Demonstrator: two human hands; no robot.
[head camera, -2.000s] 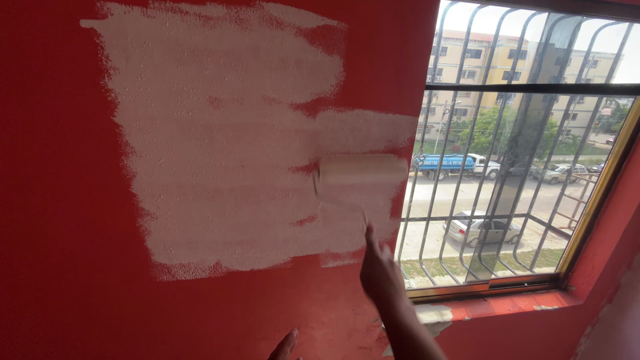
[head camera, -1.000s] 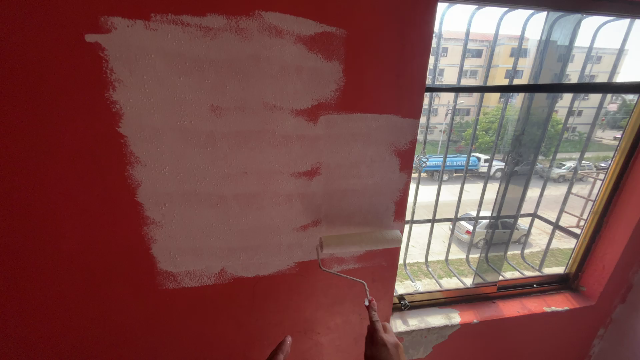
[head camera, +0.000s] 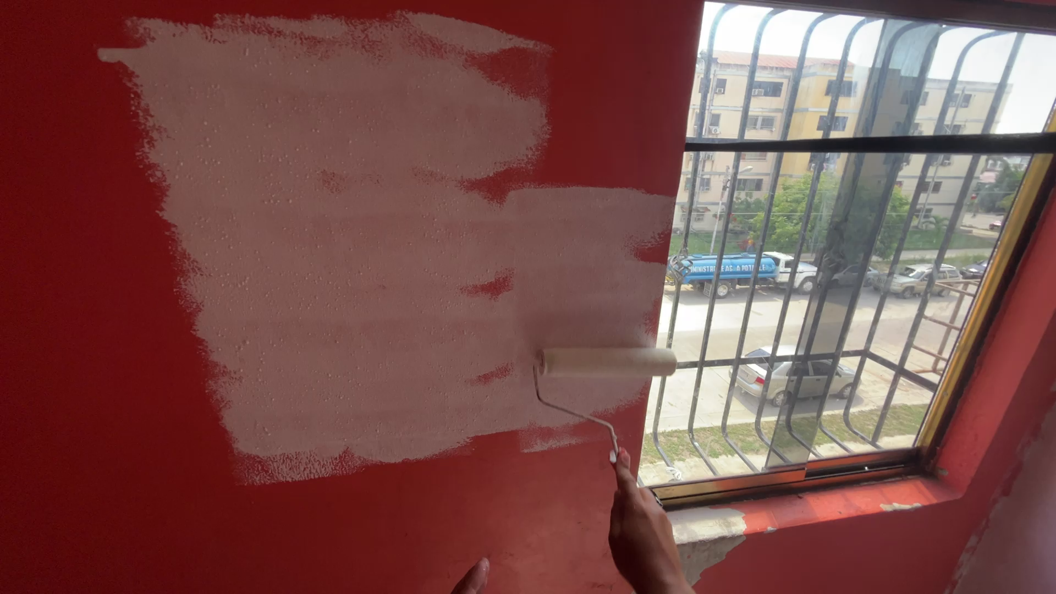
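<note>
My right hand (head camera: 642, 528) grips the handle of a paint roller (head camera: 609, 362), whose pale sleeve lies level at the wall's right edge, its end overlapping the window in view. A thin bent wire frame joins sleeve and handle; the handle is mostly hidden in my fingers. Around and left of the roller, a whitish patch of paint (head camera: 355, 247) with ragged edges covers part of the red wall (head camera: 74, 371). Of my left hand (head camera: 472, 577), only a finger or thumb shows at the bottom edge, below the patch, with no object visible at it; the rest is out of frame.
To the right is a window with a metal frame (head camera: 858, 474) and dark security bars (head camera: 747, 247). Its red sill (head camera: 858, 503) has chipped paint and a bare patch (head camera: 705, 528) at the left corner. Outside are parked vehicles and apartment buildings.
The roller first moved down the wall between the two earlier frames, and is now higher again than one second ago. My right hand has stayed on its handle.
</note>
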